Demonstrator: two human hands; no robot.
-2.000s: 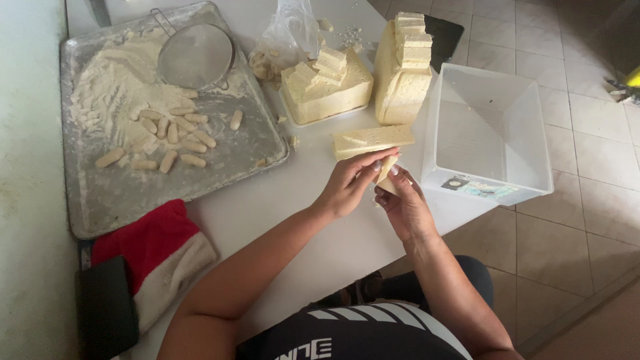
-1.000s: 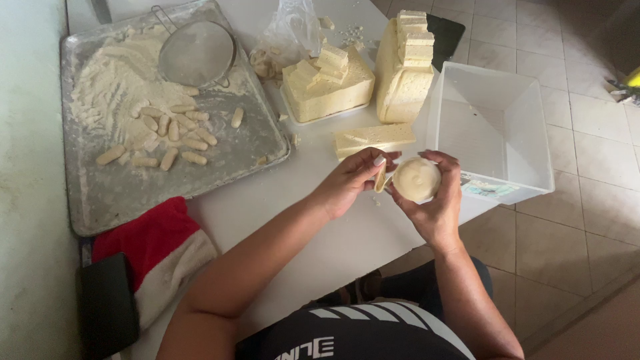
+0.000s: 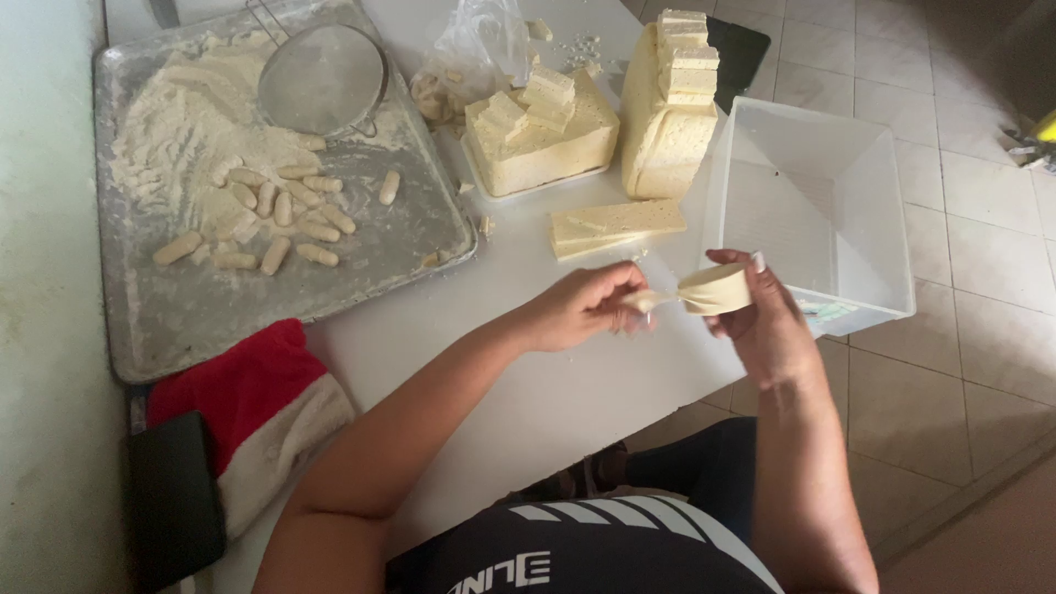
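A round, pale dough piece (image 3: pixel 716 290) is held by its edge in my right hand (image 3: pixel 763 318), near the clear plastic bin. My left hand (image 3: pixel 596 307) pinches a twisted tail of the same dough, drawn out to the left and joined by a thin neck. Just beyond both hands lie flat cheese slabs (image 3: pixel 617 224). Behind them, a cheese block (image 3: pixel 544 140) with cut pieces on top sits in a shallow container, and a taller cheese block (image 3: pixel 667 124) stands upright with sticks on it.
At the left, a metal tray (image 3: pixel 371 285) bears flour, a wire sieve (image 3: pixel 323 81) and several small dough rolls (image 3: pixel 283 209). A plastic bag (image 3: pixel 478 49) lies beyond the cheese. The plastic bin (image 3: pixel 817 206) is at the right. A red and white cloth (image 3: pixel 247 396) and a dark flat object (image 3: pixel 175 495) are nearer.
The right hand has tipped the round dough from facing the camera to nearly edge-on. Between the hands, a dough tail now shows stretched and twisted. The slabs and tray have stayed put.
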